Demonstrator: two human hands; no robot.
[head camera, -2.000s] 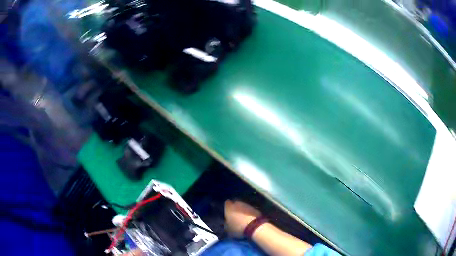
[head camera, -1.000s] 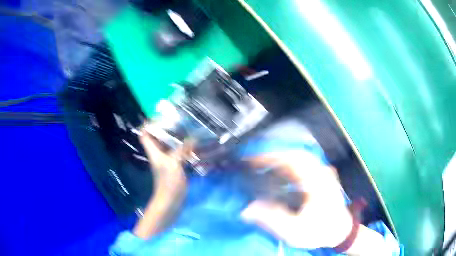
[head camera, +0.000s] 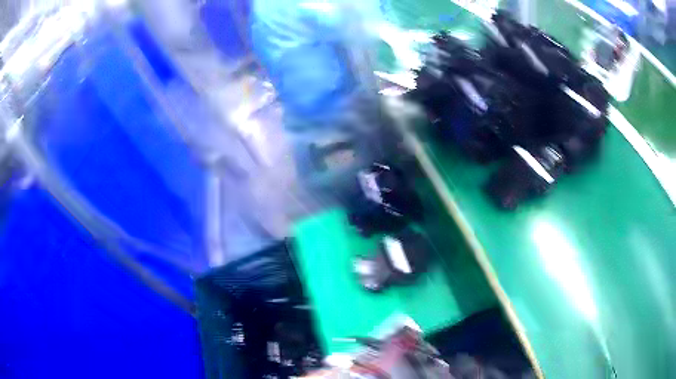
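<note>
At the bottom edge, a blurred white and dark unit (head camera: 426, 359) with a reddish streak is cut off by the frame. Beside it is a blurred skin-toned patch, likely my left hand (head camera: 345, 370), also cut off; its fingers and grip cannot be made out. My right hand is not in view. Black parts with white strips (head camera: 396, 255) lie on a lower green surface (head camera: 330, 259) just beyond the unit.
A dark crate (head camera: 248, 318) holding parts stands left of the green surface. A heap of black parts (head camera: 519, 104) lies on the green bench mat (head camera: 593, 296) at right. Another person's light-blue clothing (head camera: 311, 66) shows at the top.
The view has swung up and left; the unit and hands have shifted down to the bottom edge. My right hand has left the picture. The crate and the heap now show.
</note>
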